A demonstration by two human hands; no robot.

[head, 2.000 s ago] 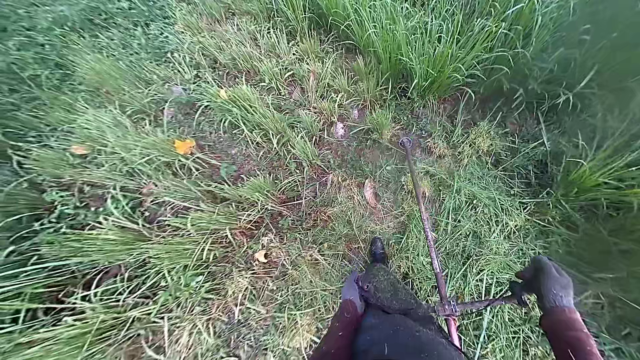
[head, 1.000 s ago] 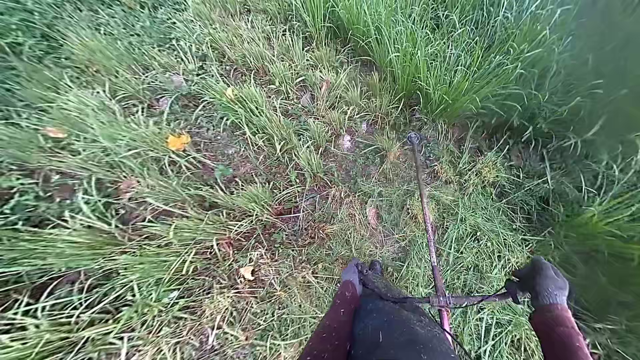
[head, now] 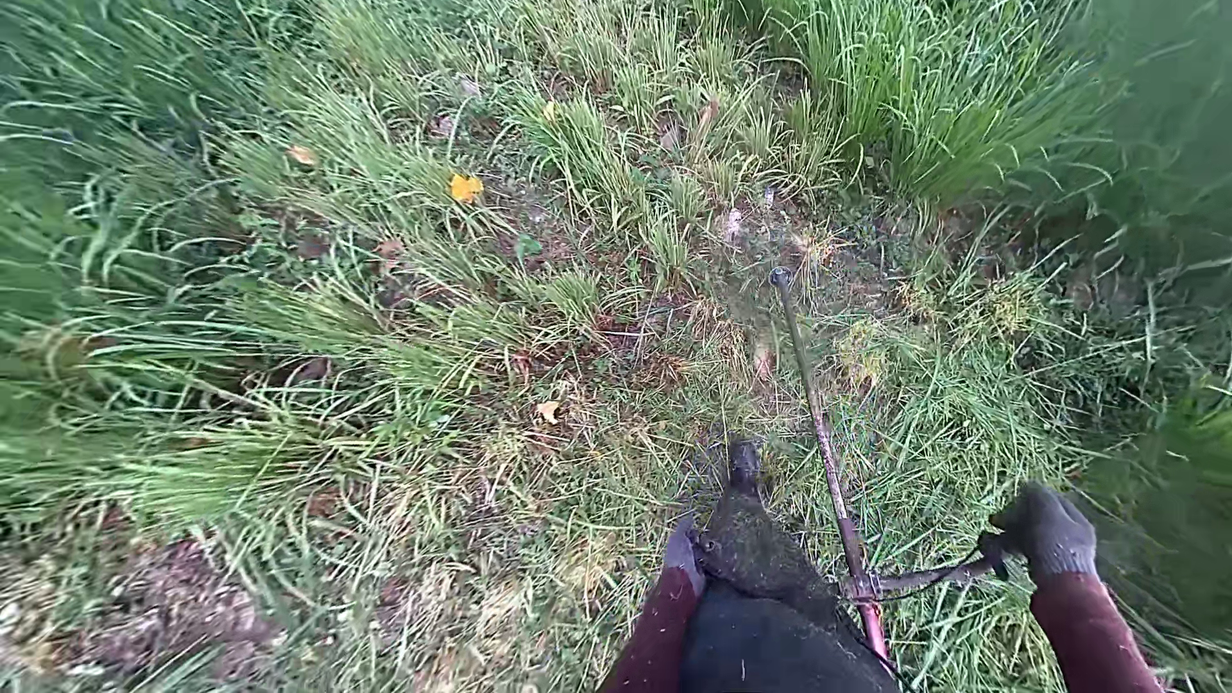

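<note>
A string trimmer (head: 814,402) reaches forward from my right side, its long shaft ending in a small round head low over the grass; any spinning line is too blurred to make out. My right hand (head: 1051,531), in a grey glove, is closed around the grip at the right end of the trimmer's handlebar (head: 929,577). At the left edge of my dark, debris-flecked apron is my left hand (head: 681,553), also gloved; the apron hides most of its fingers and whatever it may hold. One dark boot (head: 744,464) shows in front of the apron.
Tall grass (head: 924,106) stands beyond the trimmer head and along the right. Cut grass (head: 962,462) lies around the shaft. At the left are longer clumps, a yellow leaf (head: 466,188), a pale dry leaf (head: 549,411) and a patch of bare soil (head: 178,602).
The trimmer head has swung left, away from the foot of the tall grass. A boot shows more plainly in front of the apron than one second ago.
</note>
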